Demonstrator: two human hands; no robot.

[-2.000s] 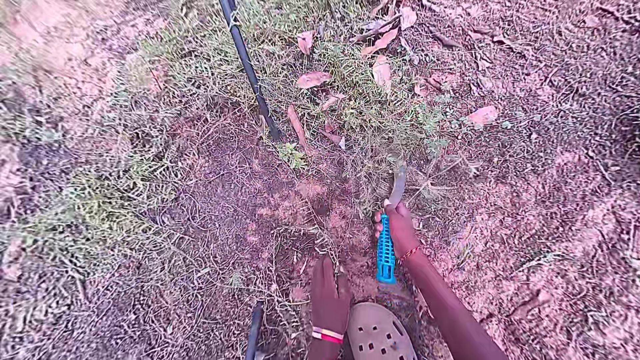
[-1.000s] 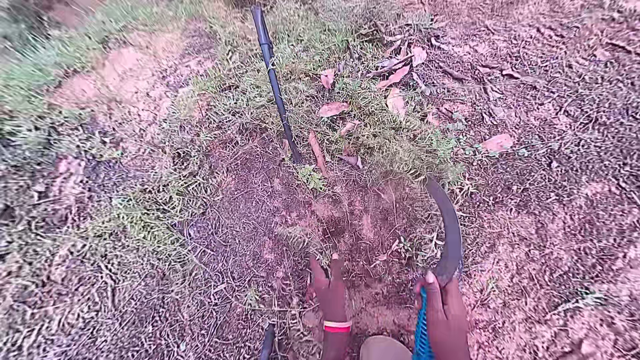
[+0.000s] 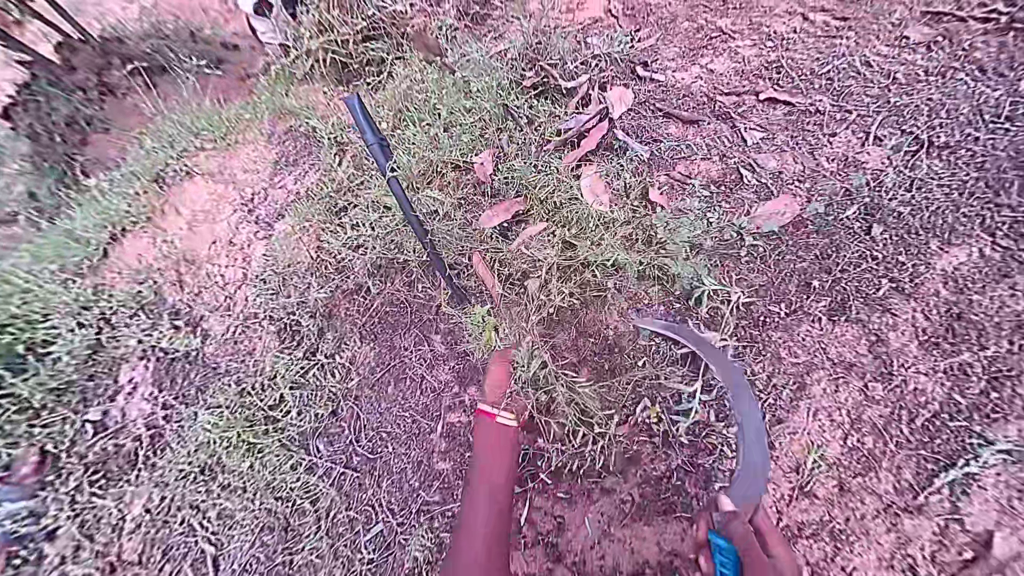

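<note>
My right hand (image 3: 748,540) grips the blue handle (image 3: 724,554) of a sickle at the bottom right. The sickle's curved metal blade (image 3: 740,408) arcs up and to the left, its tip near the weeds. My left hand (image 3: 502,384), with a red and white band at the wrist, reaches into the grass at the centre. Loose grass and weeds (image 3: 564,404) lie against its right side; its fingers are partly hidden, so whether it grips any stems is unclear. Just above that hand is a small leafy green plant (image 3: 482,326).
A black pipe (image 3: 412,216) slants out of the ground above my left hand. Dry leaves (image 3: 502,212) lie scattered in the grass behind. Part of a person (image 3: 272,24) shows at the top left, near some dark poles (image 3: 48,24).
My left hand has moved forward, up to the grass near the pipe's base. The sickle stays in my right hand, its blade now fully in sight. The view has tilted up.
</note>
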